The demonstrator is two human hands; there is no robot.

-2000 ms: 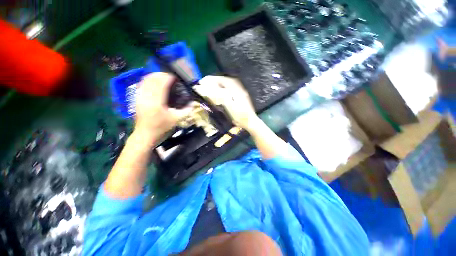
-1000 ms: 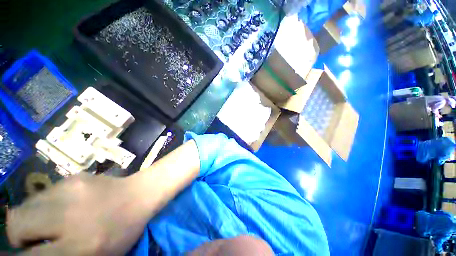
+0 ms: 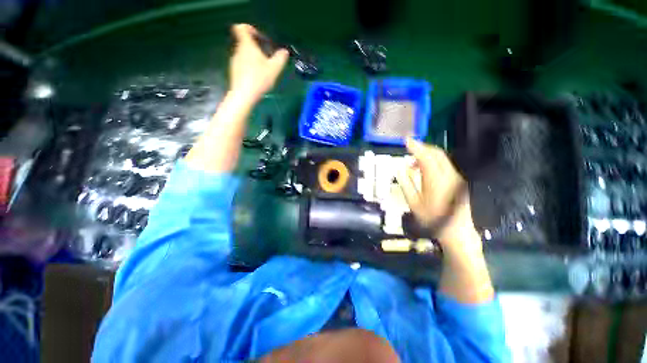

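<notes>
My left hand (image 3: 255,67) reaches to the back left of the bench, with a small blurred dark part (image 3: 265,44) between thumb and fingers. My right hand (image 3: 434,186) is over the right side of the off-white fixture plate (image 3: 370,176) and hides part of it. Its fingers are apart and no held thing shows. The tan ring seat (image 3: 333,176) with a dark hole lies left of the plate on the black jig (image 3: 343,222).
Two blue bins (image 3: 331,120) (image 3: 397,112) with small metal parts stand behind the jig. A black tray (image 3: 576,177) is at the right. Blister trays (image 3: 145,152) lie left. Loose black parts (image 3: 305,62) lie behind the bins and left of the jig.
The view has swung back left from the cartons and floor to the jig. My left hand now shows at the back left. My right hand is now over the fixture plate.
</notes>
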